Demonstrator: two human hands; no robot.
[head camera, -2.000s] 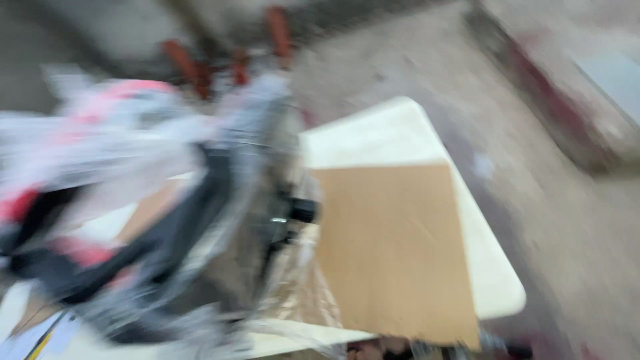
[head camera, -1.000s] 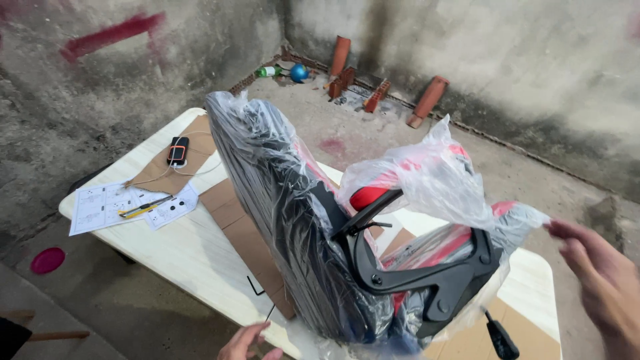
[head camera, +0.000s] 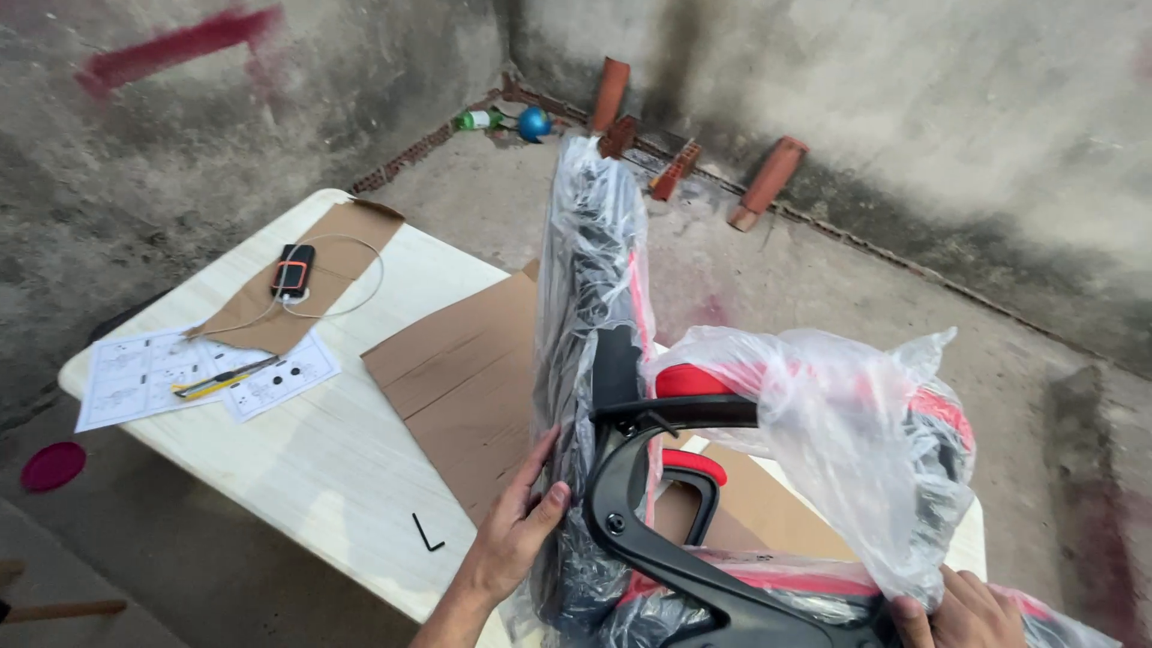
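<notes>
A chair's backrest, wrapped in clear plastic, stands upright on the white table. Its black plastic armrest frame joins it to the wrapped, red-edged seat. My left hand rests against the backrest's left side, fingers spread. At the lower right, my right hand grips the plastic wrap near the front end of the armrest frame. A second black armrest with a red pad shows behind. A black hex key lies on the table left of my left hand.
Cardboard sheets lie beneath and beside the chair. Printed instruction sheets, a yellow utility knife and a black device with a cable are at the table's left. Clay pieces, a blue ball and a green bottle lie by the wall.
The wrapped backrest has gone from leaning left to nearly upright. My left hand has come up against its side, and my right hand, apart from the chair a second ago, has taken hold of the wrap.
</notes>
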